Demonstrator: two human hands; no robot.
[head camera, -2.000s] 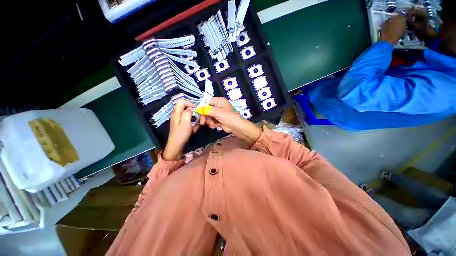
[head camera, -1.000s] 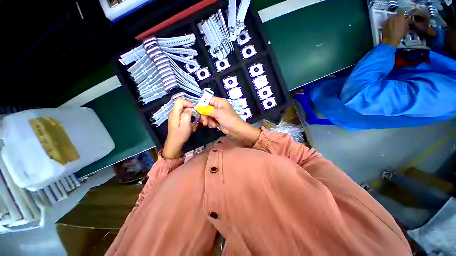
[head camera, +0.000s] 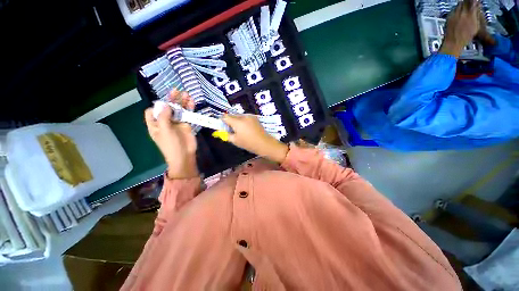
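A narrow white strap (head camera: 199, 119) is stretched between my hands over the near left part of the black tray (head camera: 211, 152). My left hand (head camera: 173, 133) holds its left end between thumb and fingers. My right hand (head camera: 247, 132) holds the right end, with a yellow tool (head camera: 221, 135) at its fingers. Strapped pieces (head camera: 186, 74) lie overlapped in a stack beyond my left hand. Square white watch cases (head camera: 296, 99) sit in compartments at the right of the tray. Loose strap halves (head camera: 247, 42) lie at the far side. Whether a case is on the held strap is unclear.
A red strip (head camera: 210, 23) runs along the tray's far edge. A translucent jug (head camera: 97, 153) with brown tape stands at the left. A person in blue sleeves (head camera: 432, 85) works at another tray (head camera: 432, 31) at the far right. Cardboard (head camera: 108, 233) lies below the bench.
My left hand has moved left and slightly away from me, apart from my right hand, drawing the strap out between them. The yellow tool has tilted downward. The other person's hands have moved.
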